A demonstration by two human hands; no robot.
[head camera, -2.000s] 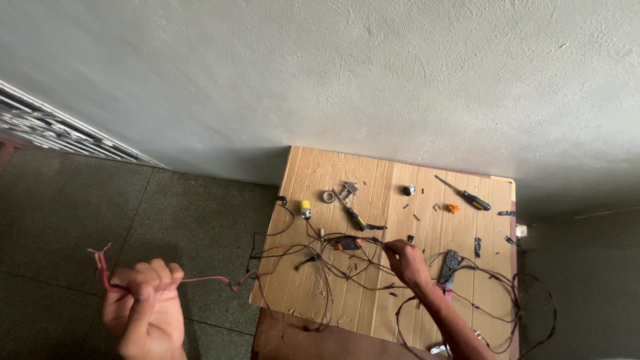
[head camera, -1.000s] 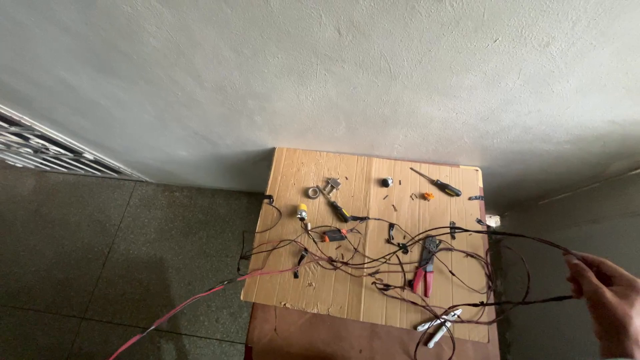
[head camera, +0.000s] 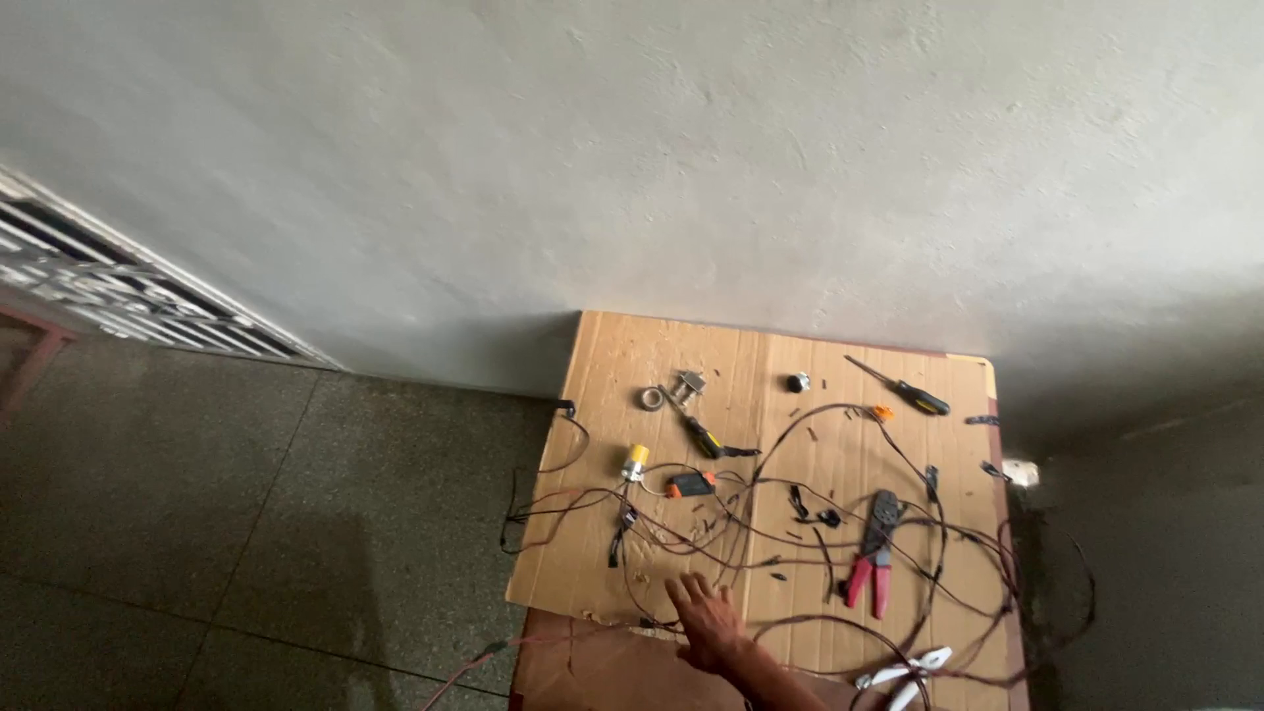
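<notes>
My right hand (head camera: 709, 622) reaches over the near edge of the cardboard sheet, fingers spread and holding nothing, close to a thin dark wire. My left hand is out of view. A tangle of dark red and black wires (head camera: 839, 545) lies across the cardboard (head camera: 790, 341). Among the wires are an orange-and-black module (head camera: 691, 485), a yellow-and-silver cylindrical part (head camera: 635, 462) and a crimping tool with red handles (head camera: 871, 553). A red wire (head camera: 464, 667) hangs off the lower left side. White-handled pliers or a similar tool (head camera: 904, 679) rest at the lower right.
Two screwdrivers (head camera: 706, 436) (head camera: 923, 398) lie farther back, near a tape roll (head camera: 651, 398), a metal bracket (head camera: 691, 383), a small black-and-silver part (head camera: 798, 382) and an orange piece (head camera: 881, 413). A grey wall (head camera: 632, 178) stands behind; a metal grille (head camera: 128, 276) is at the left.
My right hand has let go of the wires it held up at the right and moved left over the near edge. The wires now lie lower on the cardboard. My left hand, seen earliest holding red wire, is gone from view.
</notes>
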